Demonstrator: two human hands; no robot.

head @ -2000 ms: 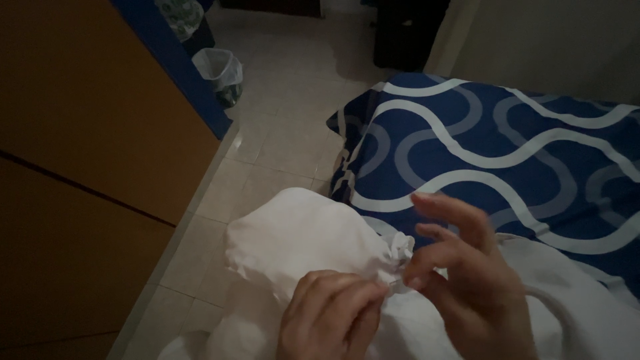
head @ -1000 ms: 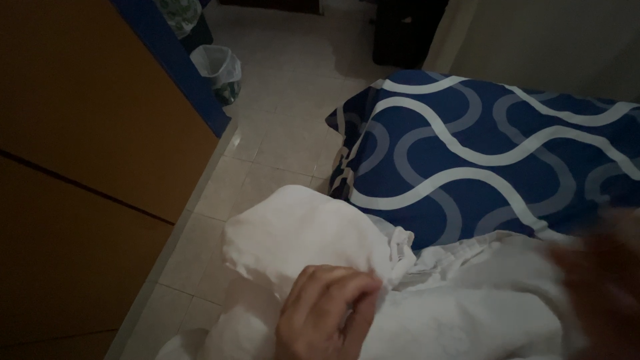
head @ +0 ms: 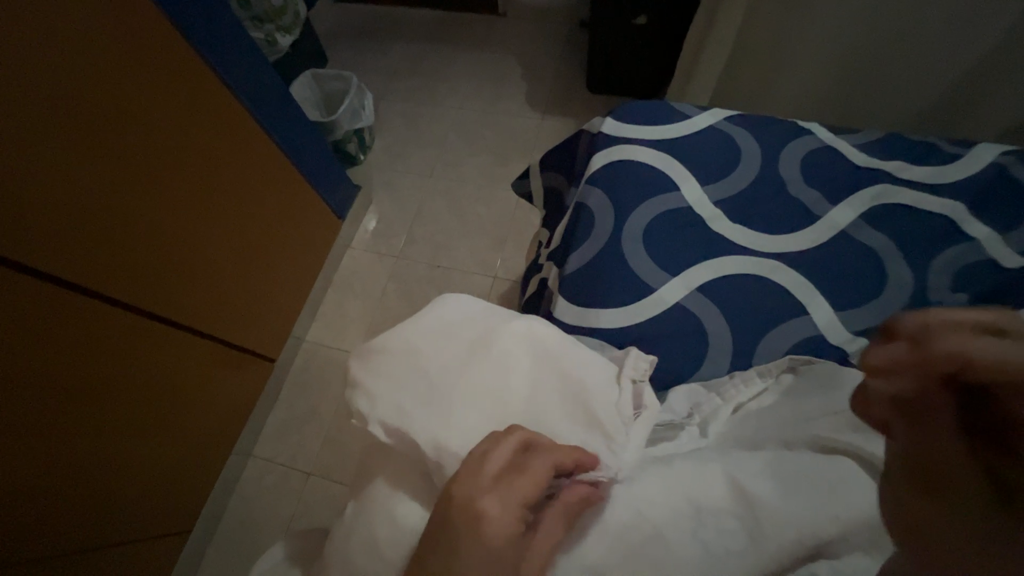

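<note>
White cloth [head: 496, 352] with gathered, stitched edges lies bunched across the lower middle, partly against the bed. My left hand [head: 512, 496] pinches a fold of it between thumb and fingers near the gathered edge. At the right, my right hand [head: 944, 384] is raised over the cloth and the bedspread, blurred, its fingers curled together. Whether anything thin is between those fingers cannot be told.
A bed with a blue bedspread [head: 768, 200] patterned in white and grey waves fills the right. Orange-brown panels [head: 144, 208] with a blue edge stand at the left. A lined waste bin [head: 336, 112] and a dark object [head: 636, 48] stand on the tiled floor [head: 448, 192].
My right hand has moved from beside my left hand at the cloth out to the right, and its fingers have curled in. My left hand has stayed at the cloth.
</note>
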